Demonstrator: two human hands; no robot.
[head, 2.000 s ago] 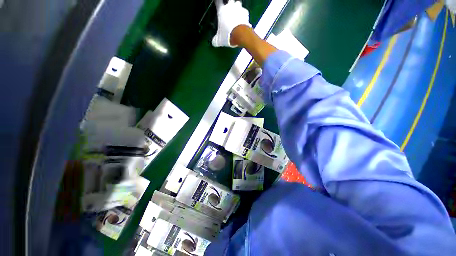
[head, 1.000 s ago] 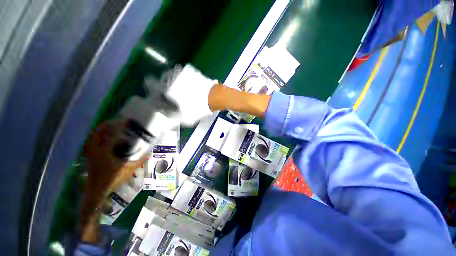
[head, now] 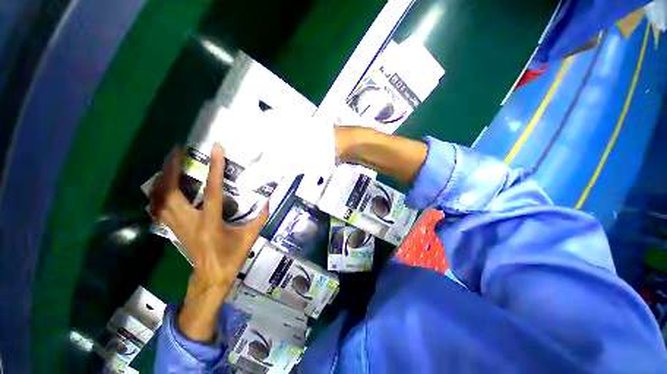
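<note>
Several white retail boxes (head: 219,179) with black bands and round product pictures are bunched over the green belt, left of the pale rail. My bare left hand (head: 208,226) lies on their lower left side, fingers spread and gripping them. My white-gloved right hand (head: 307,150) is at their right side. The glove merges with the white cartons in the glare, so its fingers cannot be made out. A white end flap with a dark hang hole (head: 265,105) points up beside the glove.
Retail boxes (head: 292,281) lie overlapped on the near bench, beside a clear blister tray (head: 299,228). Another box (head: 395,88) lies beyond my right wrist. Boxes (head: 132,329) sit on the belt at lower left. A red perforated surface (head: 423,245) shows below the bench edge.
My right hand came back from the far belt to the boxes. My left hand came into view and now grips them. The bunch of boxes moved up and right along the belt.
</note>
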